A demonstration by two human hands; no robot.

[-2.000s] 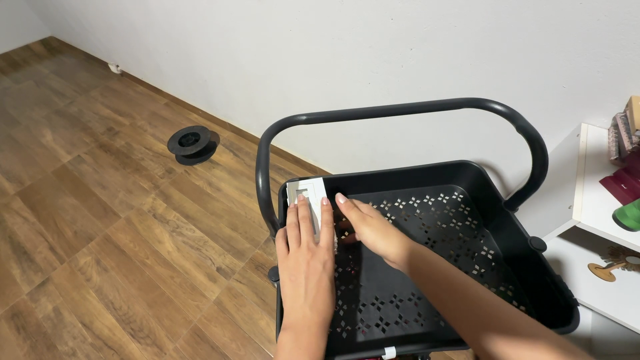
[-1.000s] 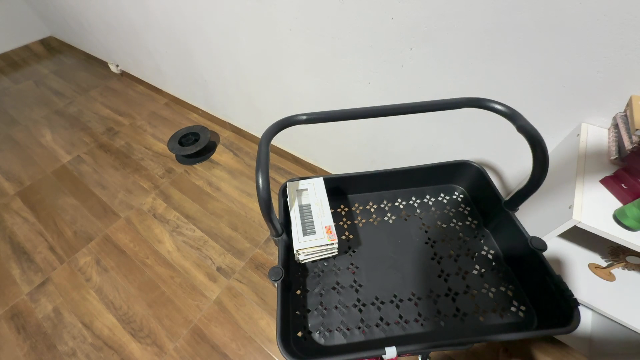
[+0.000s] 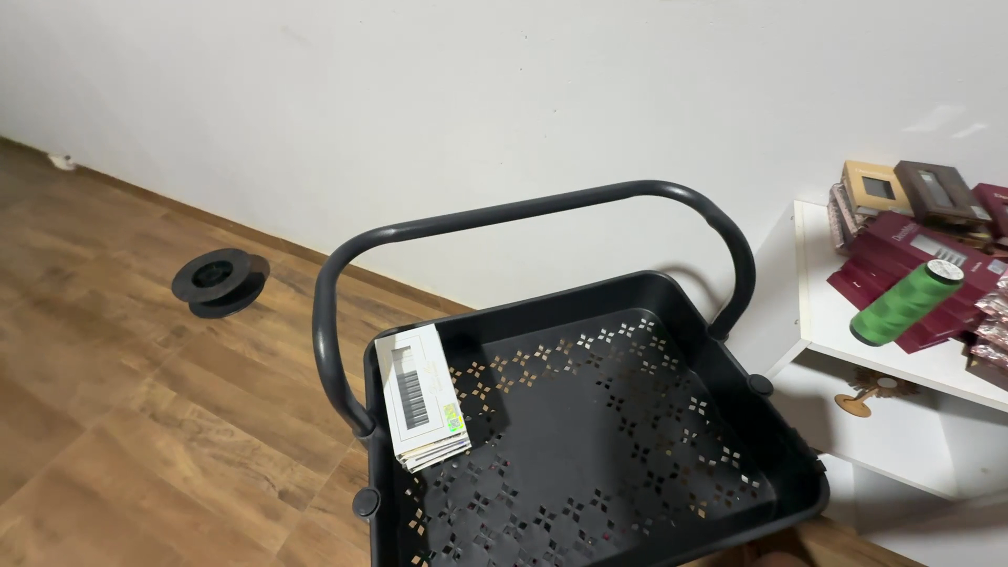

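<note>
Neither of my hands shows in the head view now. A black plastic basket tray (image 3: 563, 425) with a raised curved handle (image 3: 520, 209) fills the lower middle, its floor pierced with small flower-shaped holes. At its back left corner lies a stack of flat white boxes (image 3: 421, 390), the top one with a cut-out window showing dark strips and a shiny sticker. The rest of the visible tray floor is bare.
A black spool (image 3: 213, 279) lies on the wood-look floor at left. On the white shelf (image 3: 815, 291) at right are maroon boxes (image 3: 890, 260), brown boxes (image 3: 941, 193) and a green thread spool (image 3: 906, 303). A wooden ornament (image 3: 854, 404) sits below. A white wall stands behind.
Both my hands were on the white boxes at the tray's left side two seconds ago; they have left the view. The boxes have stayed there. The view has turned somewhat to the right.
</note>
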